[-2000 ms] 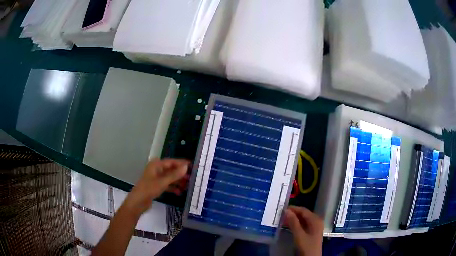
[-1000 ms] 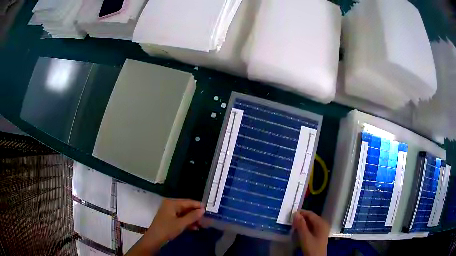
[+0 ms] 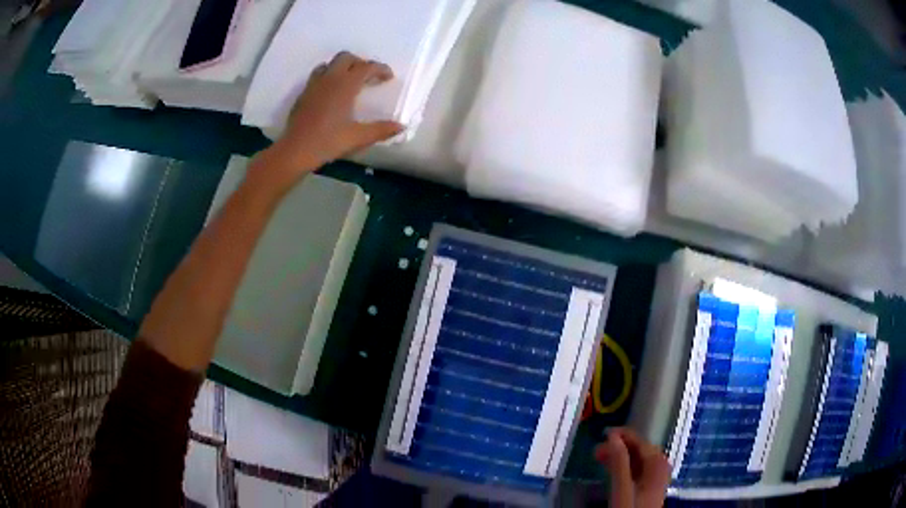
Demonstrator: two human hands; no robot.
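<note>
A blue solar cell string (image 3: 497,367) with pale cross lines and white side strips lies in the middle near edge, within a grey border. My left hand (image 3: 343,109) is on the bright white backsheet stack (image 3: 298,45) at the upper left, thumb at the stack's near right corner and fingers bent on top; whether it grips a sheet cannot be told. My right hand (image 3: 636,466) is beside the panel's lower right corner, fingers curled, cut off by the bottom edge; it does not touch the panel, and whether it holds anything is unclear.
A glass stack (image 3: 283,268) is left, partly behind my left forearm. Thick white film stacks (image 3: 566,109) stand behind. Spare cell strings (image 3: 730,387) lie on a white pad at right. Yellow scissor handles (image 3: 626,372) show beside the panel. A phone (image 3: 209,35) lies upper left; a rack of panels (image 3: 278,437) sits below.
My left hand has left the panel's lower left corner and reached up to the white backsheet stack. My right hand has moved off the panel's lower right corner.
</note>
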